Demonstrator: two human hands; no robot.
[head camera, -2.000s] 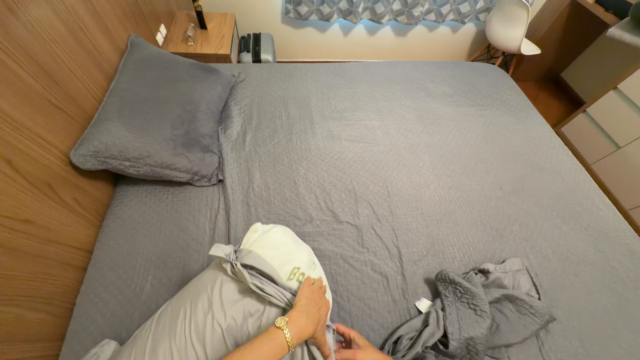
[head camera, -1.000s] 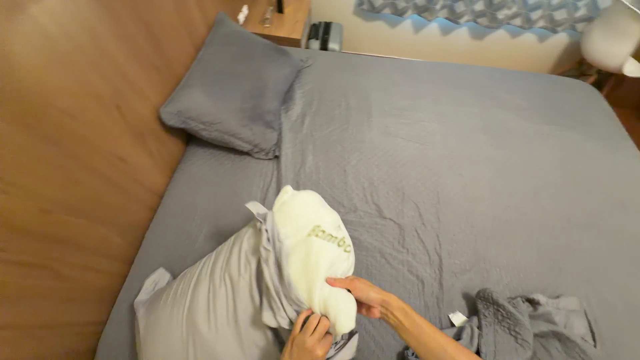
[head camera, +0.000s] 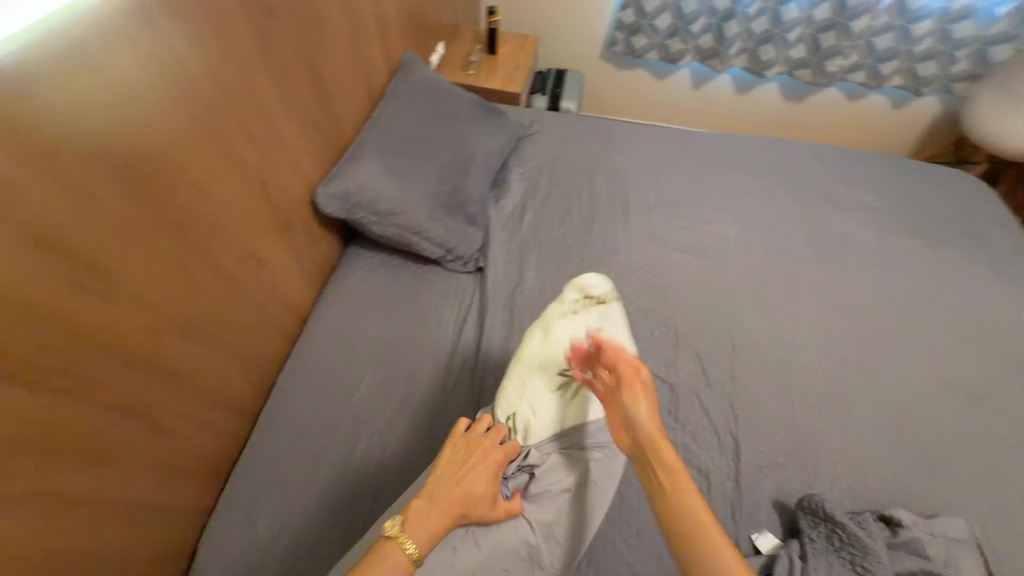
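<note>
A white pillow (head camera: 552, 352) with green print sticks partly out of a light grey pillowcase (head camera: 560, 512) on the bed's near part. My left hand (head camera: 476, 472), with a gold watch at the wrist, grips the pillowcase's edge where the white pillow comes out. Over the pillow's right side is my right hand (head camera: 620, 384), blurred, its fingers apart; whether they touch the pillow cannot be told.
A dark grey pillow (head camera: 424, 160) lies by the wooden headboard (head camera: 160, 240). Crumpled dark grey fabric (head camera: 872, 536) with a white tag lies at the bottom right. Beyond the grey-covered bed (head camera: 760, 264) are a nightstand (head camera: 512, 60) and a suitcase (head camera: 570, 90).
More of the white pillow now shows beyond the pillowcase than two seconds ago. My right hand, which was on the white pillow's edge one second ago, is now higher over it with fingers spread.
</note>
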